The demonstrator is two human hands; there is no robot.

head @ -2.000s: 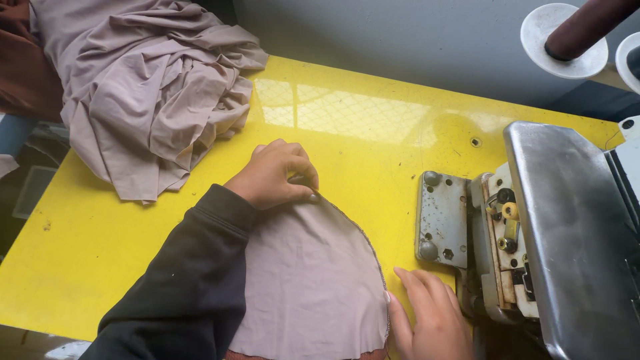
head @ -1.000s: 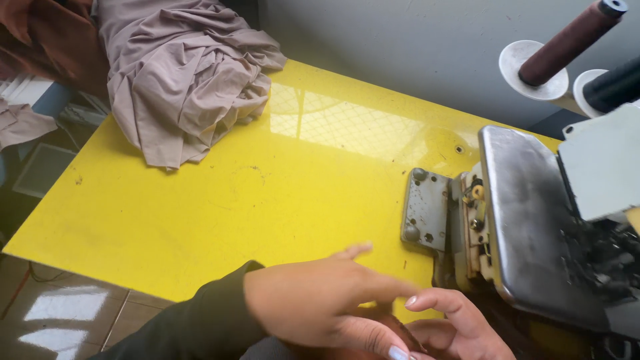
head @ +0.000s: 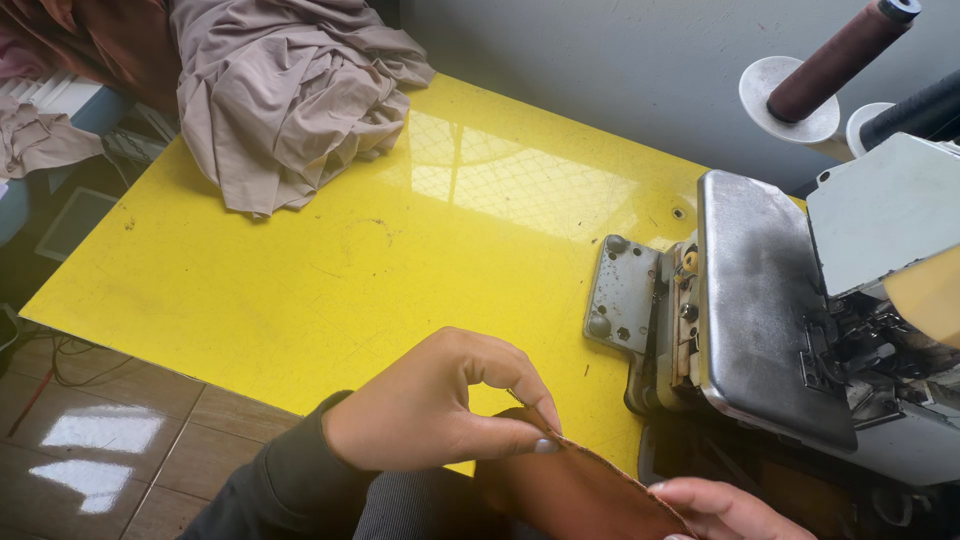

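A rust-brown fabric piece [head: 559, 484] with a stitched edge is at the bottom, in front of the yellow table. My left hand [head: 450, 405], in a dark sleeve, pinches that edge between thumb and index finger. Further along the same edge, my right hand [head: 724, 510] holds it at the bottom right, partly cut off by the frame. The fabric's lower part is out of view. Right of the hands stands an overlock sewing machine [head: 776, 315] with a metal cover and a small grey plate [head: 622, 292] on its left side.
A heap of mauve fabric [head: 285, 112] lies on the yellow table's [head: 300, 300] back left corner. Behind the machine are a brown thread cone [head: 840, 60] and a dark thread cone [head: 919, 112]. A wall [head: 562, 67] runs along the back; tiled floor [head: 97, 435] shows at lower left.
The mauve piece that lay under my hands two seconds ago is out of view. My hands, close together one second ago, are apart on the rust-brown piece's edge. The view has shifted.
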